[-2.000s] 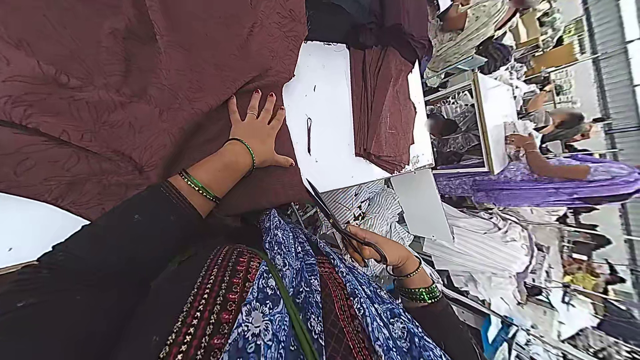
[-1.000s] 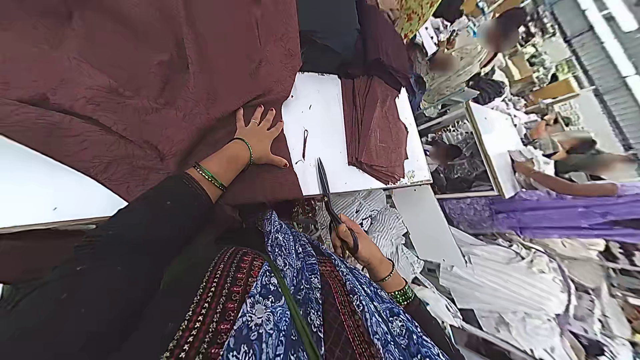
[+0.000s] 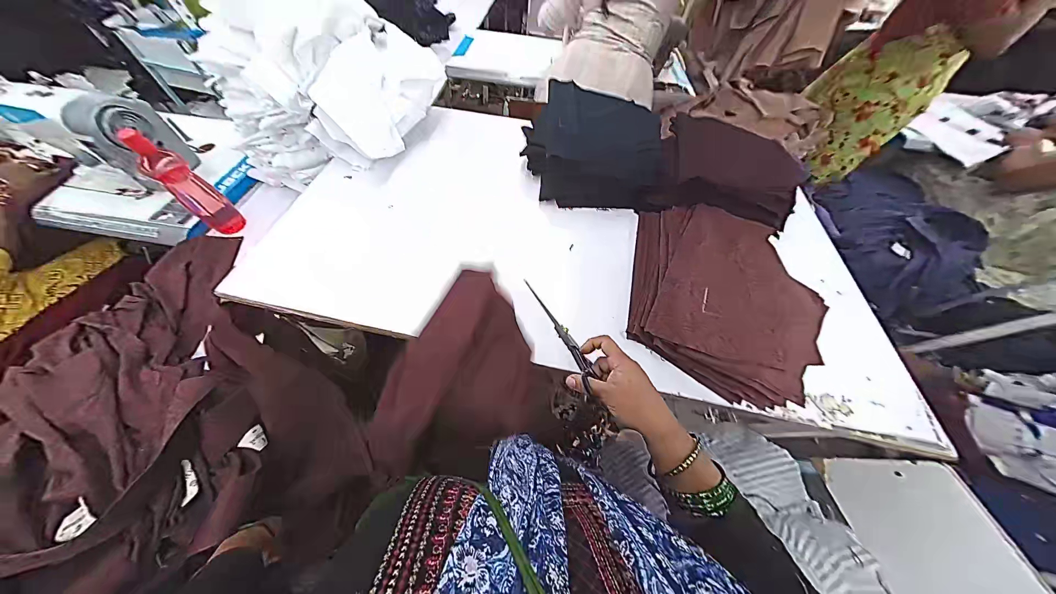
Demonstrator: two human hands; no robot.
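My right hand (image 3: 615, 384) holds a pair of dark metal scissors (image 3: 569, 338) by the handles, with the blades pointing up and left over the white table (image 3: 396, 223). My left hand (image 3: 252, 540) is mostly hidden at the lower left, among maroon fabric (image 3: 107, 396) that bears several white labels; its fingers do not show. A blurred maroon cloth piece (image 3: 466, 355) hangs over the table's front edge, left of the scissors. Right of the scissors lies a stack of cut maroon pieces (image 3: 726, 305), with dark navy (image 3: 602, 148) and dark purple (image 3: 734, 165) stacks behind it.
White fabric (image 3: 330, 74) is piled at the table's back left. Beside it are a sewing machine (image 3: 124, 124) and a red plastic bottle (image 3: 186, 186). Striped grey cloth (image 3: 767, 487) and a white board (image 3: 916, 511) lie below the front edge. People are nearby at the left and behind.
The large maroon cloth no longer covers the table's left part; maroon fabric now hangs at its front and left. My left hand has left the tabletop. The view has swung left.
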